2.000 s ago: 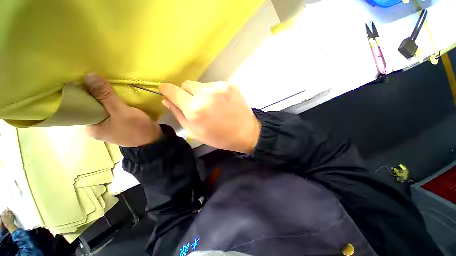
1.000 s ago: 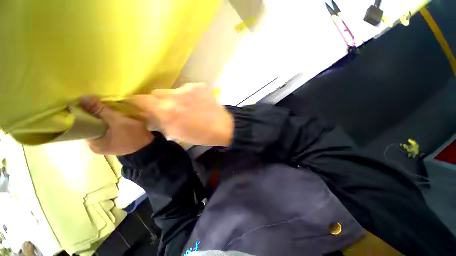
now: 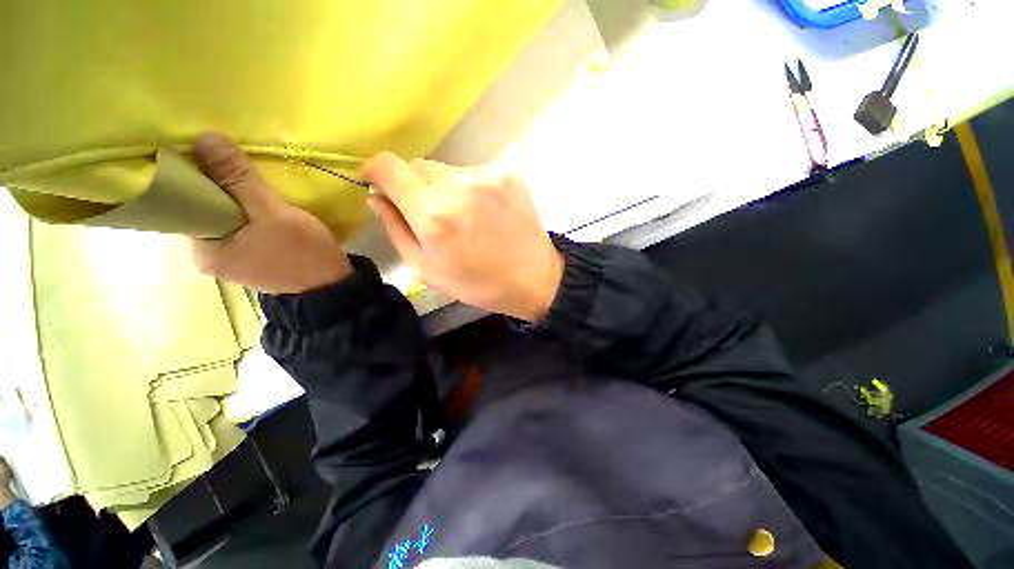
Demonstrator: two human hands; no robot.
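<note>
A large yellow leather-like panel (image 3: 289,67) spans the upper left of the view. A raised stitched seam (image 3: 250,147) runs along it, with tiny pale dots near the tool tip. My left hand (image 3: 272,228) grips the panel's turned-up greyish-beige edge (image 3: 189,198), thumb on top by the seam. My right hand (image 3: 467,228) holds a thin dark pick (image 3: 334,173); its tip is at the seam, right of my left thumb. The pick's handle is hidden in my fingers.
Stacked beige-green panels (image 3: 122,356) lie at the left. Pink-handled snips (image 3: 809,125), a dark square-headed tool (image 3: 878,109) and a blue tray (image 3: 828,16) are at the upper right. Yellow scraps (image 3: 876,398) hang lower right. Part of a person's blue sleeve (image 3: 31,536) shows lower left.
The view shifted and came back. The pick, hidden a second ago, shows again at the seam. Both hands sit slightly higher in view than at first; the turned-up edge stands further open.
</note>
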